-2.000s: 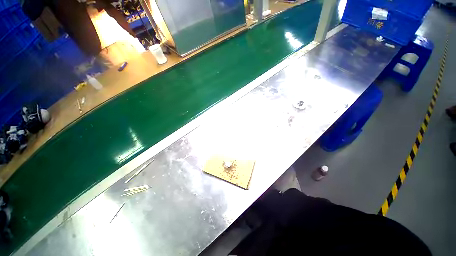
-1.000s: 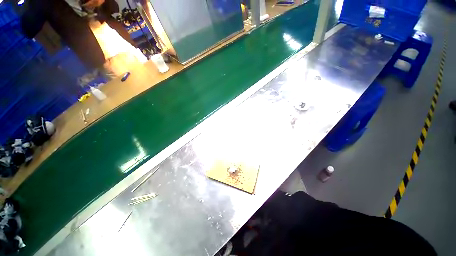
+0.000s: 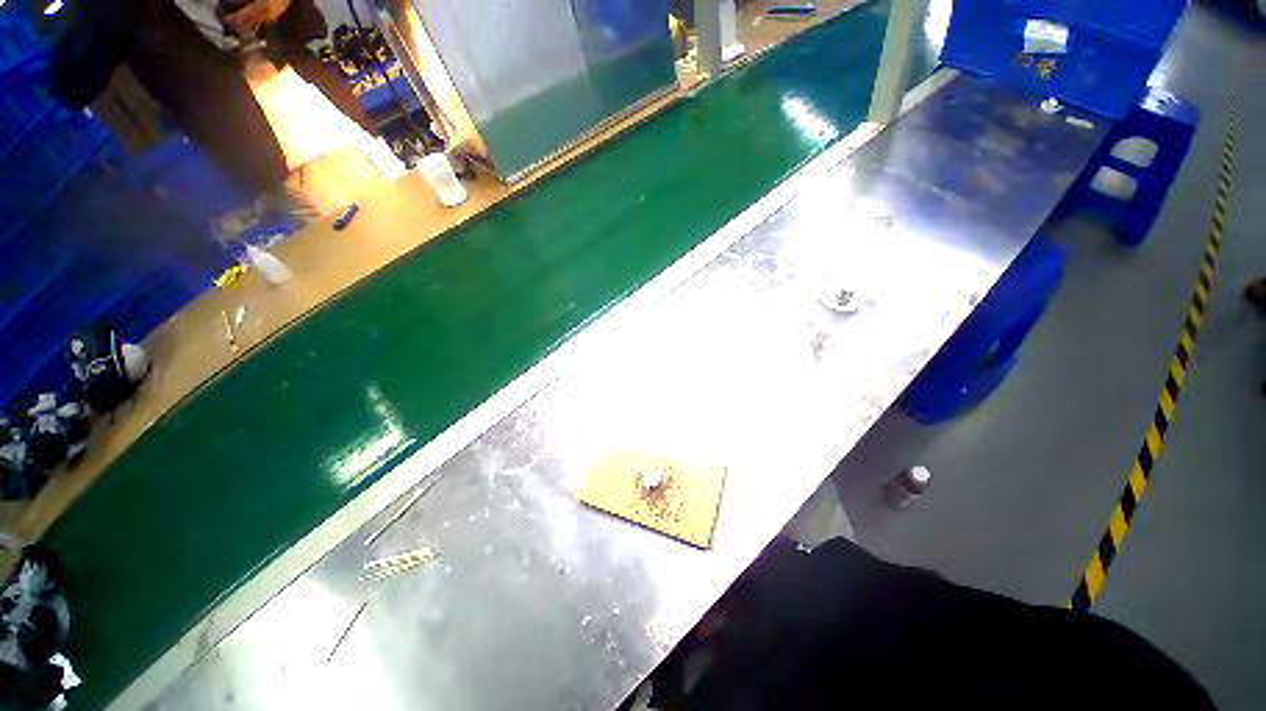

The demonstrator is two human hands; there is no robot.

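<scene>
Neither of my hands shows; my dark sleeve or clothing (image 3: 916, 625) fills the bottom right. A tan cardboard pad (image 3: 687, 510) lies on the shiny metal bench (image 3: 514, 597) near its front edge. A small white blob (image 3: 651, 479) sits on the pad with brown specks around it. To its left lie a small bundle of pale toothpicks (image 3: 399, 563) and two loose thin sticks, one above the bundle (image 3: 399, 514) and one below it (image 3: 349, 631).
A green belt (image 3: 486, 327) runs behind the bench. Black-and-white figures (image 3: 35, 625) are at its lower left, others (image 3: 108, 364) on the wooden ledge. A person (image 3: 195, 84) is across the belt. Blue stools (image 3: 993, 340) and a small bottle (image 3: 908, 485) stand on the floor.
The view has shifted slightly. Black-and-white figures at the belt's lower left show more than two seconds ago. The person across the belt shows more. Things on the bench lie as before.
</scene>
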